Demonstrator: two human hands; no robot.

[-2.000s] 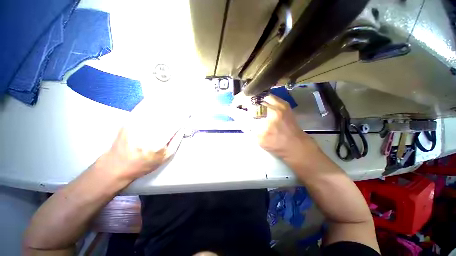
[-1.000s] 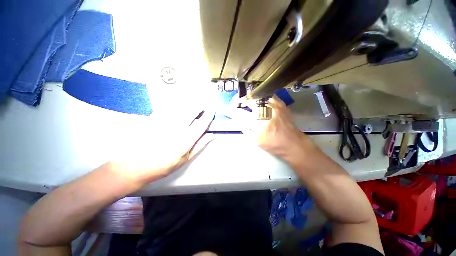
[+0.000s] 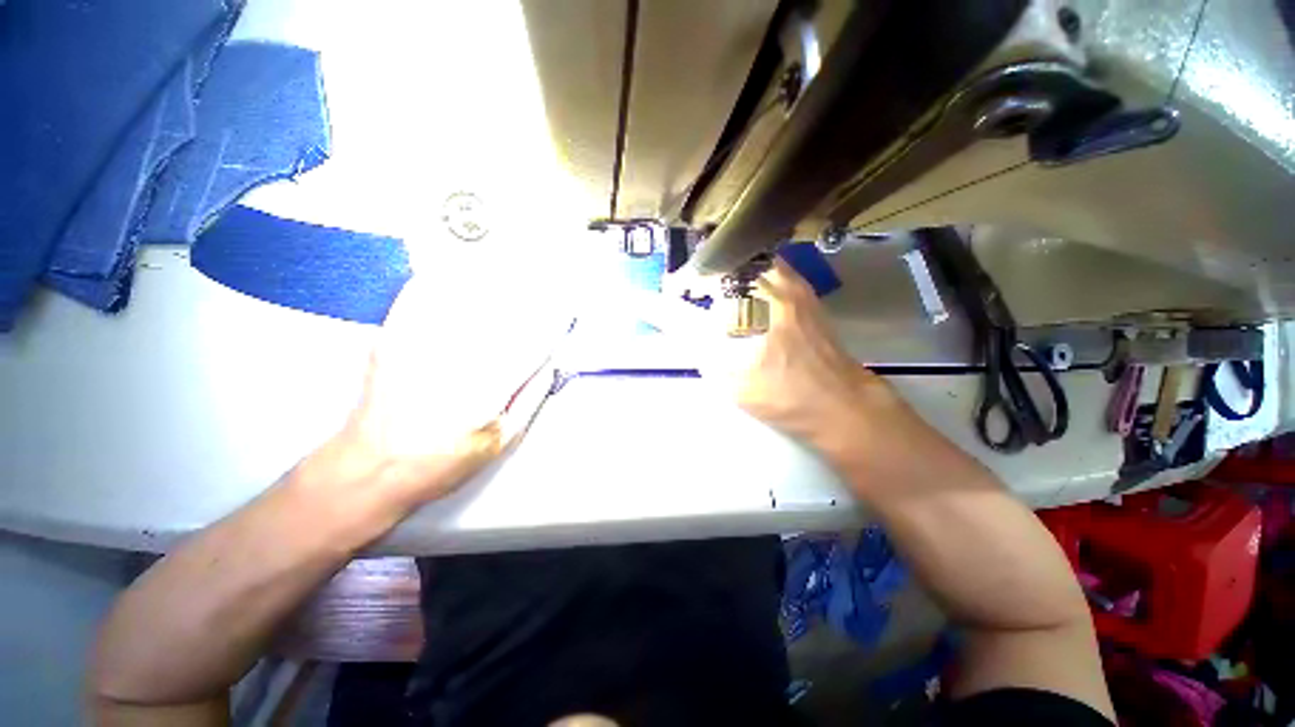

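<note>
A blue denim piece (image 3: pixel 643 276) shows under the machine head at the presser foot, partly washed out by glare; its dark end (image 3: pixel 811 267) shows right of the foot. A brass-coloured guide (image 3: pixel 747 315) sits beside the foot. My left hand (image 3: pixel 455 376) lies flat on the bed left of the foot, overexposed, so its fingertips and any grip cannot be made out. My right hand (image 3: pixel 781 355) is at the guide, fingers around its right side; what its fingertips touch is hidden by glare. A curved denim band (image 3: pixel 301 264) lies at left, beyond my left hand.
The sewing machine head (image 3: pixel 881 128) overhangs from the top. Stacked denim (image 3: pixel 100 128) lies far left. Black-handled shears (image 3: pixel 1006 355) and a white slip (image 3: pixel 925 286) lie right of my right hand. Small tools (image 3: pixel 1165 405) are at the right edge, red plastic stools (image 3: pixel 1179 568) below.
Since one second ago my left hand has drawn back slightly left and now covers the near end of the curved band. My right hand stays at the guide. The view has shifted slightly.
</note>
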